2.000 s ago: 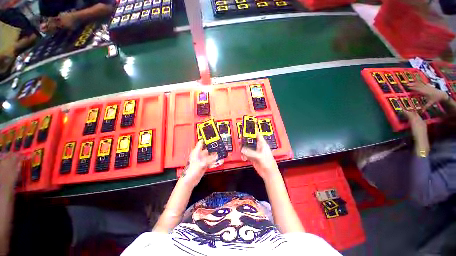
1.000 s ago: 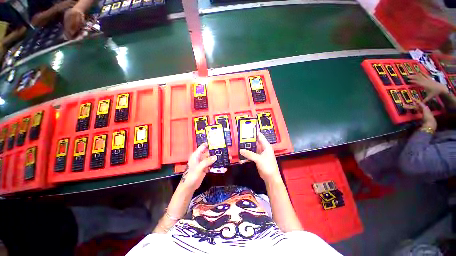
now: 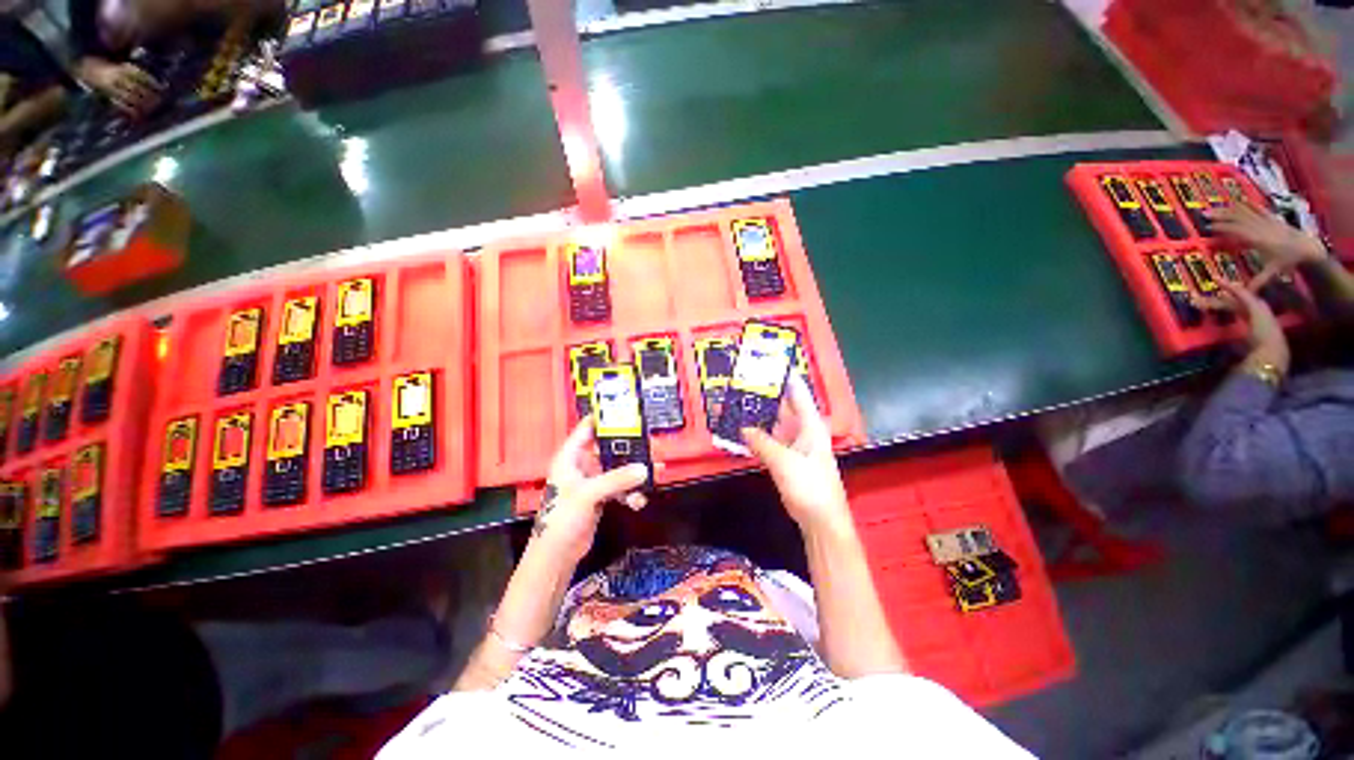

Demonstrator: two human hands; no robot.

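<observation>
My left hand [image 3: 579, 487] holds a keypad phone [image 3: 619, 419] with a yellow frame and a lit, pale screen, upright over the front edge of the red tray [image 3: 523, 315]. My right hand [image 3: 802, 453] holds a second phone [image 3: 757, 377], its screen lit white, tilted with its top to the right. Several phones lie in the tray's pockets: one with a purple screen [image 3: 590, 279] and one with a lit screen [image 3: 757, 256] in the back row, others in the front row, partly hidden by the held phones.
Red trays of phones [image 3: 459, 352] stand at left. At right another person's hands are over a red tray [image 3: 1090, 193]. A small red-orange box [image 3: 146, 256] sits on the green belt [image 3: 891, 112]. A lower red tray [image 3: 1025, 653] holds a few pieces [image 3: 973, 569].
The dark screens of both held phones have lit up. The right phone has tilted to the right and moved slightly up since a second ago. The left phone has shifted slightly left.
</observation>
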